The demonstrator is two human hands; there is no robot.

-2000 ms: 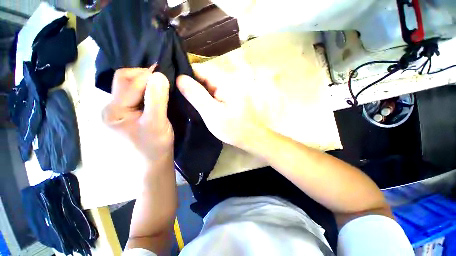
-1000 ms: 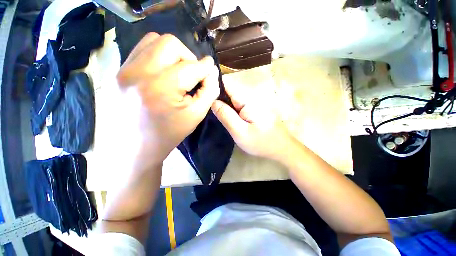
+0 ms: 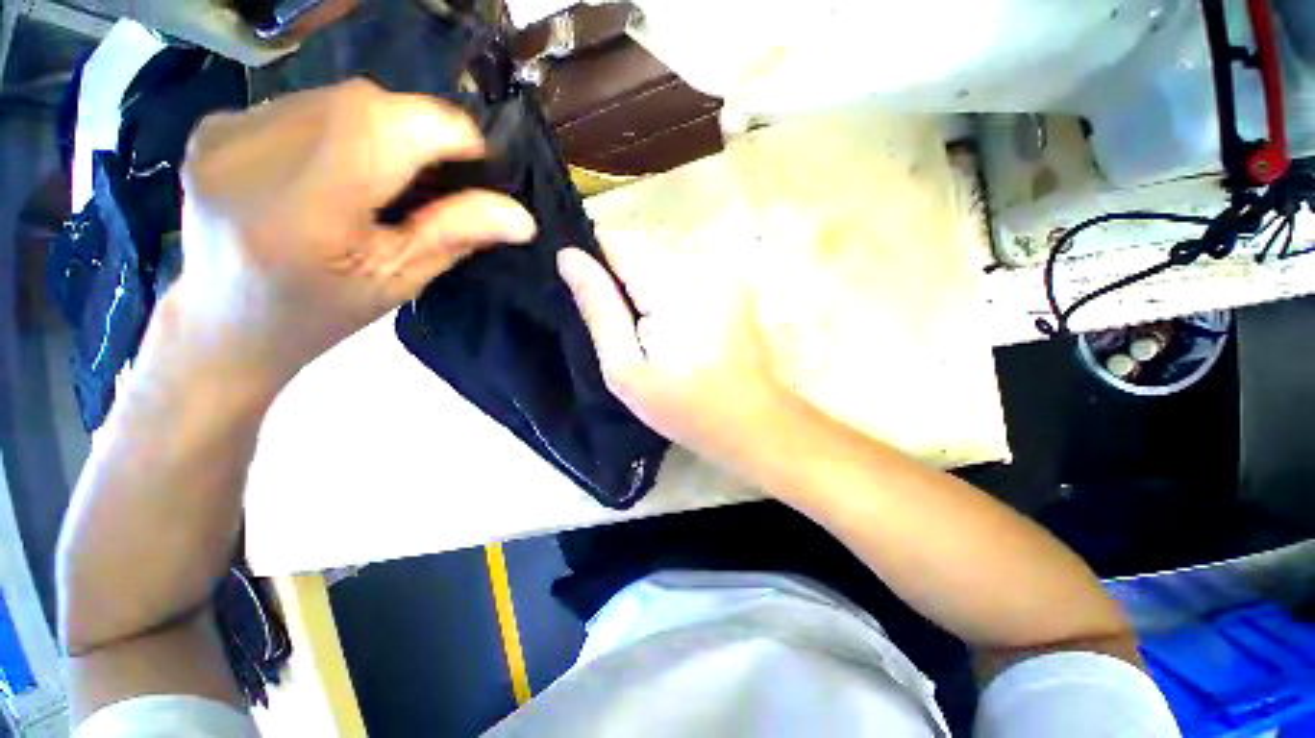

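Note:
A black fabric pouch [image 3: 527, 346] lies on the pale table from the needle area at top centre down toward the near edge. A zipper line [image 3: 555, 444] runs along its lower left side to a small metal end. My left hand [image 3: 339, 202] is above the pouch's upper left part, thumb and fingers apart, with nothing seen between them. My right hand [image 3: 678, 346] holds the pouch's right edge, thumb on top and fingers partly hidden. The needle and presser foot area [image 3: 490, 65] is dark and hard to make out.
A brown ridged block [image 3: 627, 108] stands right of the needle. The white machine body [image 3: 923, 58] spans the top right, with red and black snips [image 3: 1266, 101] and black cord [image 3: 1125, 245]. Black pieces [image 3: 108, 289] lie at left, partly behind my left arm. A blue bin [image 3: 1226, 649] is lower right.
My left hand has moved left off the seam and its fingers have parted. More of the pouch now shows. My right hand stays at the pouch's right edge. The camera view has shifted.

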